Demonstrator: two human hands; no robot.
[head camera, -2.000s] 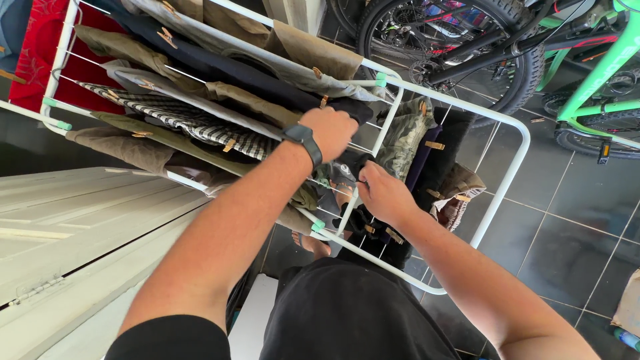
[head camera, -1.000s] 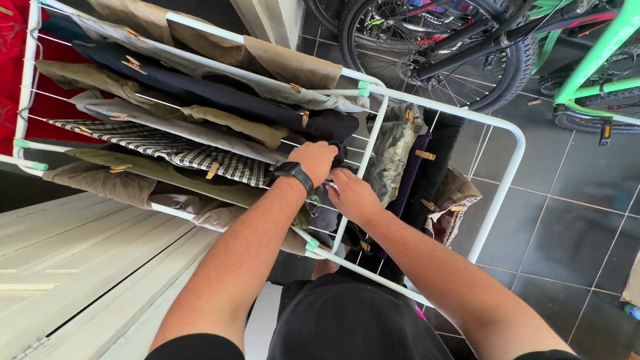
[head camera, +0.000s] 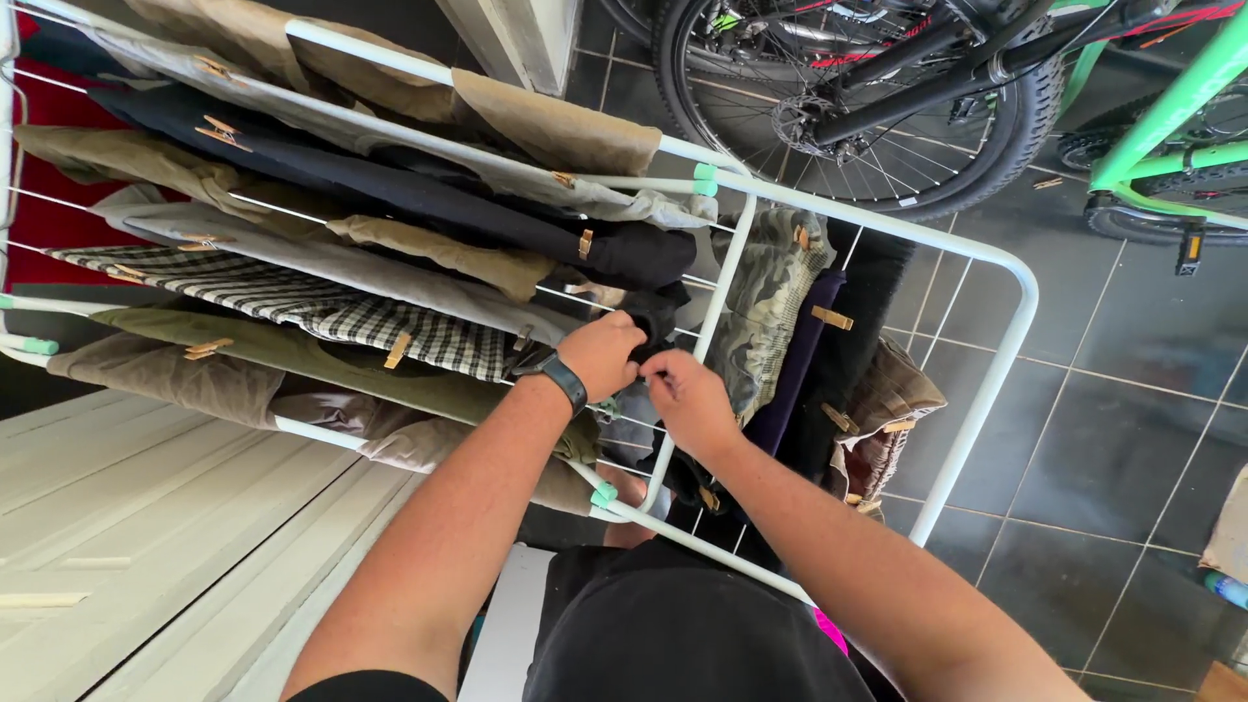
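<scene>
Clothes hang over a white drying rack. My left hand, with a dark watch on the wrist, grips a small black cloth item near the rack's inner bar. Close beside it, my right hand has its thumb and fingers pinched at the lower edge of the cloth; what lies between the fingertips is hard to make out. A checkered garment and a dark navy garment hang to the left. Camouflage-patterned cloth hangs on the right, next to a purple garment with a wooden clothespin.
Bicycles stand beyond the rack, one with a black wheel and another with a green frame. White panelled doors run along the lower left. Dark floor tiles lie to the right. A brown garment hangs at the rack's right part.
Both hands stay close together at the black cloth near the inner bar. Two seconds ago they were further apart. The view has shifted somewhat.
</scene>
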